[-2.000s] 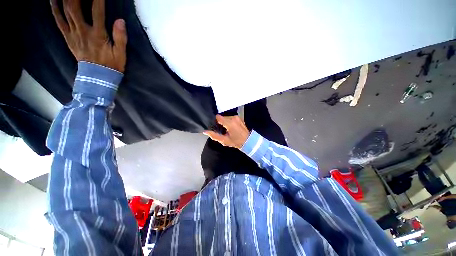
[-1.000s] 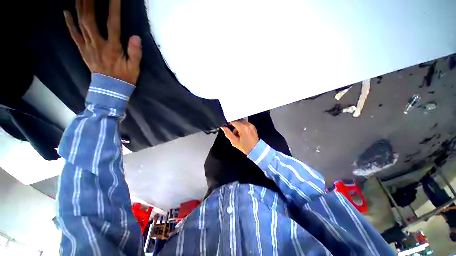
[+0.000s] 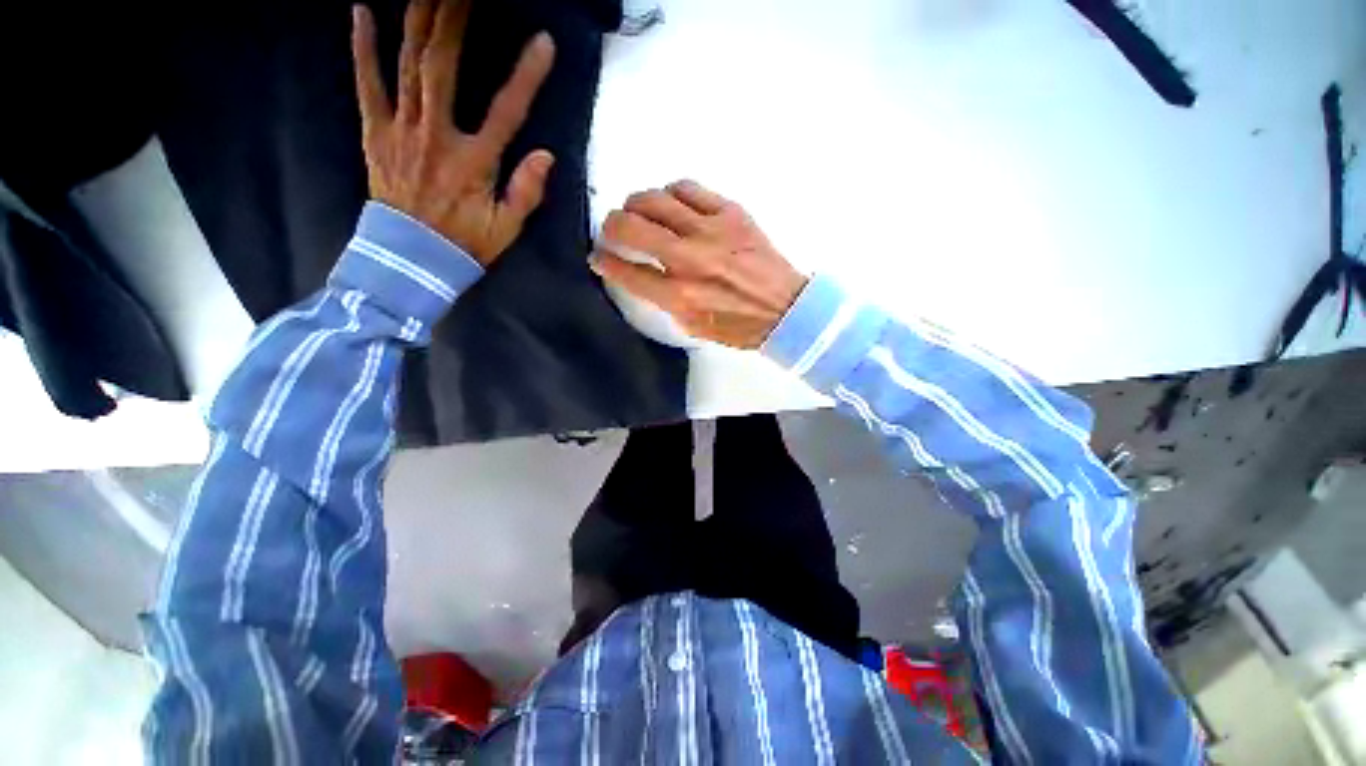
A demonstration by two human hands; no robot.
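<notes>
A large black cloth piece lies on the white table, with a curved cut edge on its right side. Its lower edge lies along the table's near edge. My left hand lies flat on the cloth with its fingers spread. My right hand is at the curved edge, with its fingers curled and fingertips touching or close to the cloth. Whether it pinches the edge is hidden.
A black strip offcut lies at the back right and a forked black offcut at the far right. Another black cloth part lies at left. Red stools and floor scraps show below the table.
My right hand has left the cloth's near corner and moved up to the curved edge. My left hand still lies on the cloth. The view has turned, bringing the offcuts into sight.
</notes>
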